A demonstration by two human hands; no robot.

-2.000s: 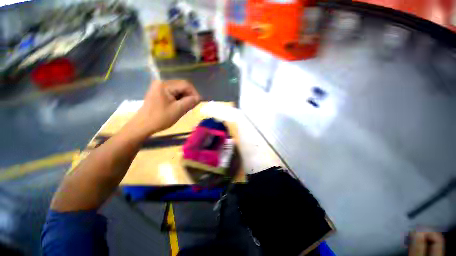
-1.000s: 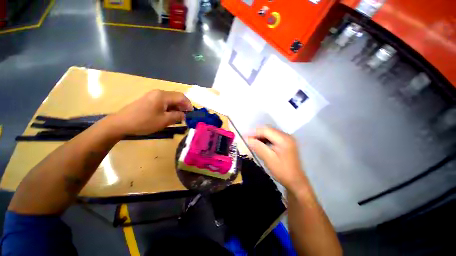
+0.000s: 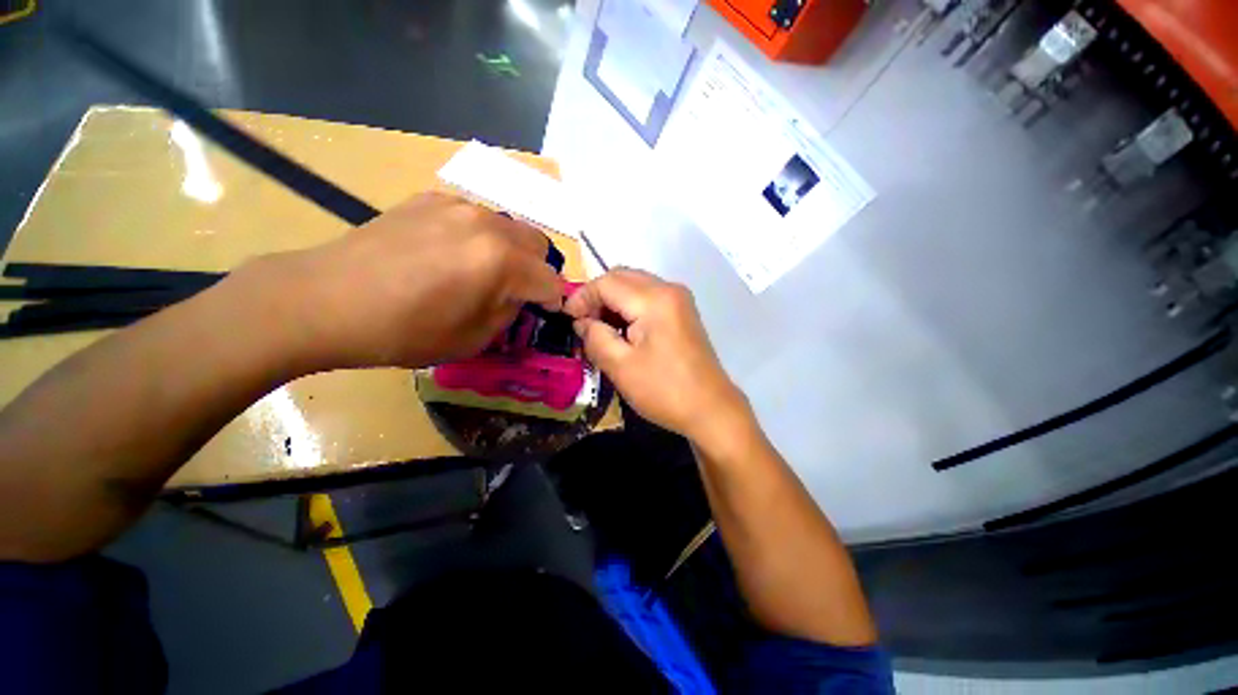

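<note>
A black strap (image 3: 258, 147) runs from the upper left down to my left hand (image 3: 441, 278), raised above the table. My left hand is closed on it, over the pink block (image 3: 509, 382). My right hand (image 3: 645, 340) is at the block's right side, thumb and finger pinched close to the left fingers; whether it grips the strap's end cannot be seen. The block sits on a pale base on a dark round stand (image 3: 530, 432), its top partly hidden by my hands. More black straps (image 3: 102, 288) lie on the table at the left.
The tan table (image 3: 360, 156) bears a white paper sheet (image 3: 509, 188) behind the block. At the right stands the white machine with an instruction sheet (image 3: 767, 170), an orange control box (image 3: 801, 21), metal clips (image 3: 1059, 52) and hanging straps (image 3: 1086, 407). A blue crate (image 3: 649, 631) is below.
My left hand has taken hold of a strap, lifted it off the table and brought it over the pink block. My right hand has moved left to meet it. The view has shifted.
</note>
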